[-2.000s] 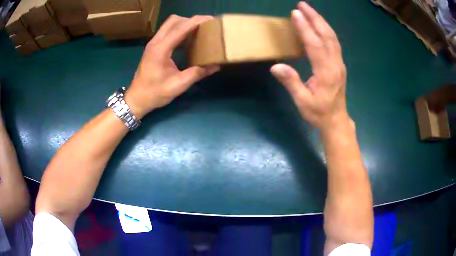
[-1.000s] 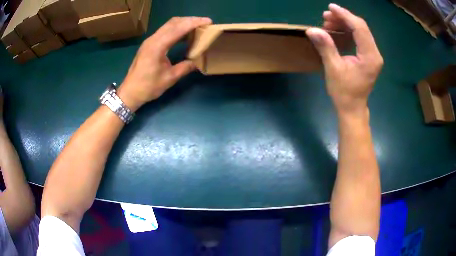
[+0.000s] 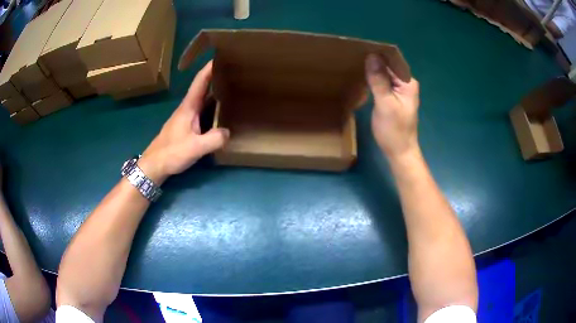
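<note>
An open brown mailer box (image 3: 284, 142) stands on the dark green table with its opening towards me. Its lid (image 3: 284, 63) is raised at the back, with side flaps sticking out left and right. My left hand (image 3: 183, 129) grips the box's left side wall, thumb at the front left corner, fingers partly hidden behind it. My right hand (image 3: 393, 107) holds the lid's right end by its side flap, thumb on the inner face; some fingers are hidden behind the cardboard.
Closed brown boxes (image 3: 95, 47) are stacked on the green table (image 3: 265, 233) at the far left. A small open box (image 3: 537, 135) stands at the right. Brown cardboard pieces (image 3: 505, 22) lie at the far right. A person's arm (image 3: 22, 252) shows at the left edge.
The box, earlier held as a narrow shape farther up, now shows its open inside and raised lid, nearer to me. My right hand has moved onto the lid's end.
</note>
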